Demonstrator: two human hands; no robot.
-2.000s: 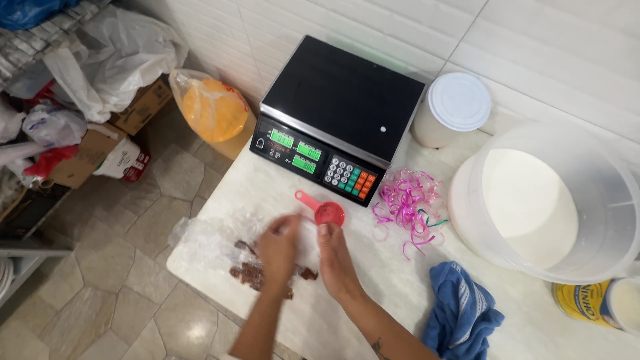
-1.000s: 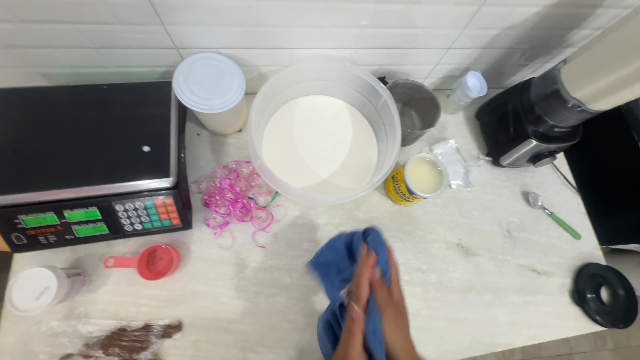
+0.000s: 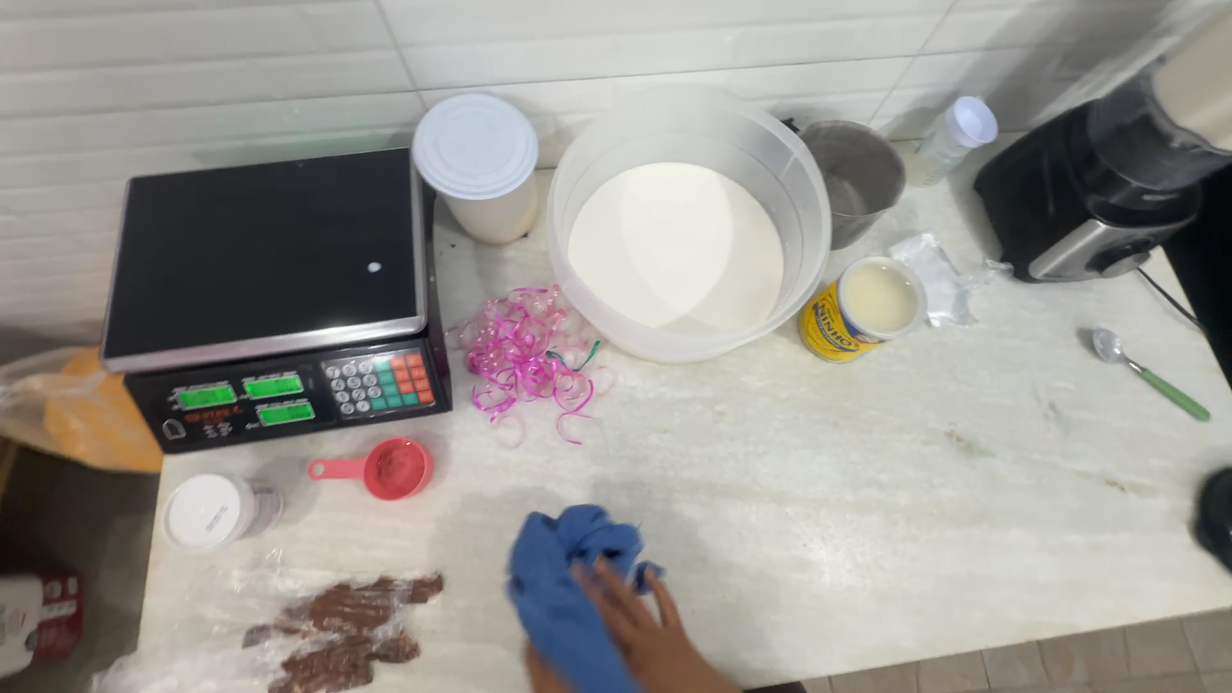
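Note:
A crumpled blue cloth (image 3: 568,587) is between my hands near the front edge of the marble counter. My right hand (image 3: 640,621) lies against the cloth's right side with its fingers spread. Most of my left hand (image 3: 544,674) is hidden under the cloth, with only a part showing at the bottom edge. To the left, brown pieces (image 3: 351,616) lie on clear plastic wrap. A red measuring scoop (image 3: 397,469) rests behind them, beside a small white-lidded jar (image 3: 210,512). Curled pink ribbons (image 3: 529,351) lie behind the cloth.
A black digital scale (image 3: 265,255) stands at the back left. Along the wall are a white-lidded container (image 3: 481,173), a large tub of white contents (image 3: 683,250), a metal cup (image 3: 852,178) and a blender (image 3: 1088,183). A yellow Ninho can (image 3: 837,322) and a green-handled spoon (image 3: 1165,390) are at right.
Two seconds ago my hands were at the plastic wrap and scoop, with the cloth lying at the right. The cloth is now between my hands. The view has swung right.

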